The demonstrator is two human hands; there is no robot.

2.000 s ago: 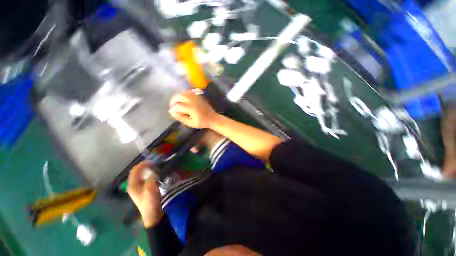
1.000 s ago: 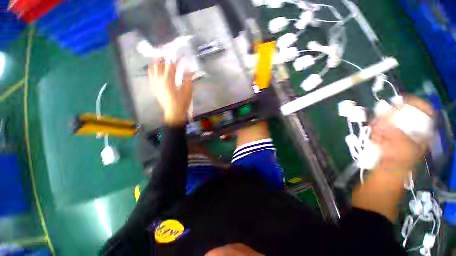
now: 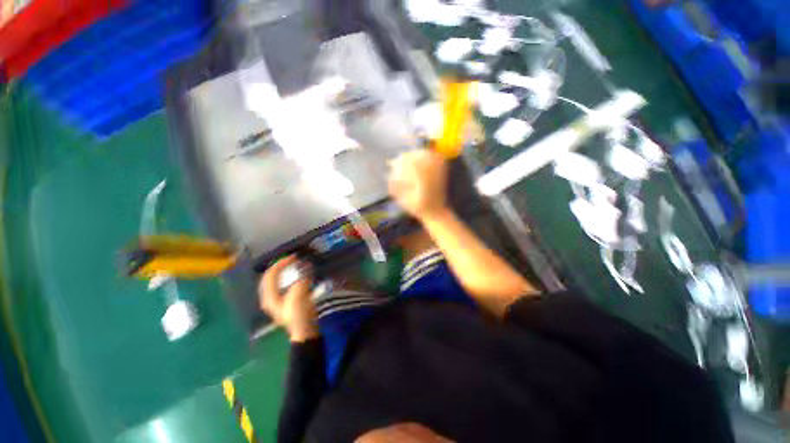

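My left hand [image 3: 290,298] is at the front left corner of the machine plate, fingers curled beside a small whitish blurred spot; whether it holds anything is unclear. My right hand [image 3: 418,182] rests with bent fingers on the front right corner, below the yellow sensor post [image 3: 455,117]; what lies under it is hidden. A bright white adapter and holding fixture [image 3: 303,134] blur together at the middle of the metal base plate [image 3: 247,195]. A white cord [image 3: 365,235] trails from there over the front edge. The grey welding head [image 3: 290,52] is above the fixture.
On the right, a green conveyor carries groups of white adapters [image 3: 598,208], parted by a white divider bar [image 3: 563,143]. On the left, a single white adapter [image 3: 179,319] lies on the green table [image 3: 87,260] near another yellow-black post [image 3: 178,257]. Blue crates [image 3: 121,65] stand at upper left.
My left hand has moved from the fixture back to the front left corner. My right hand has moved from the conveyor's adapters to the front right corner. A cord now hangs over the front edge.
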